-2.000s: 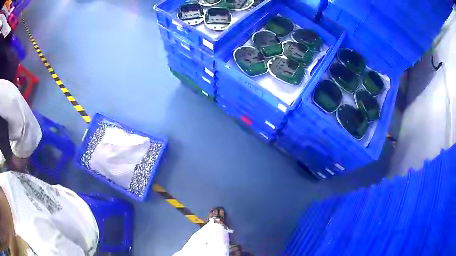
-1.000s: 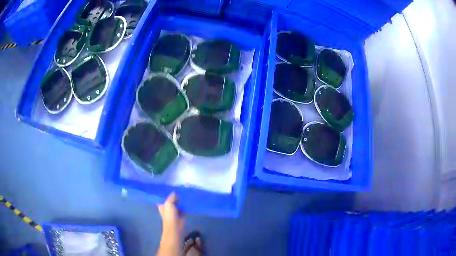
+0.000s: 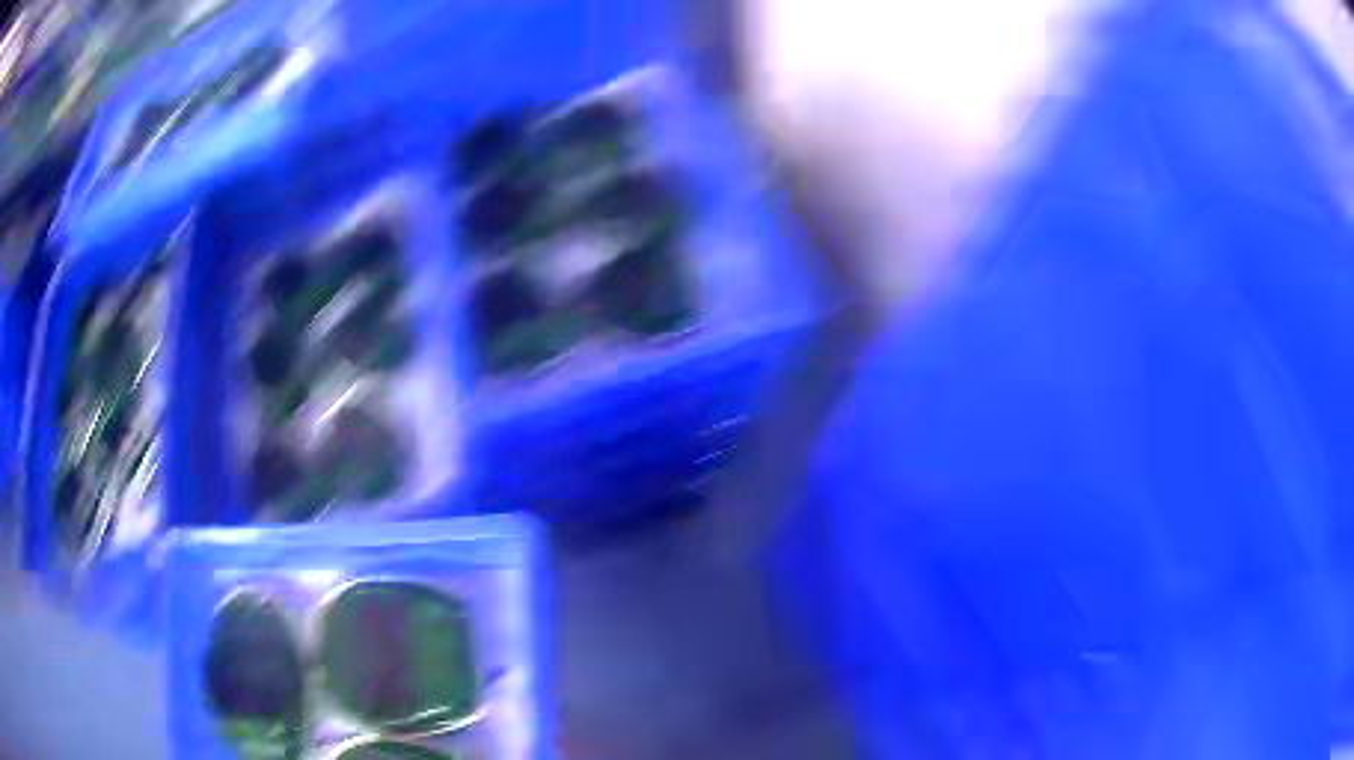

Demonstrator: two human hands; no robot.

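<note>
The whole view is strongly blurred. A blue plastic crate [image 3: 544, 631] stands at the lower left, cut off by the bottom edge. In it lie green-and-black rounded housings [image 3: 398, 653] with pale rims, on a white liner sheet [image 3: 505, 594]. Neither of my hands shows in the picture, so I cannot tell whether one holds this crate.
Behind it, blue crates of dark green housings [image 3: 579, 223] stand side by side on the left. A large blurred blue mass [image 3: 1084, 446], perhaps nested crates, fills the right. A pale wall [image 3: 891, 104] is at the top, grey-blue floor [image 3: 653, 639] between.
The view has swung right and blurred. My one visible hand, at the middle crate's front rim a second ago, is out of view. One crate now shows low and separate in front of the others.
</note>
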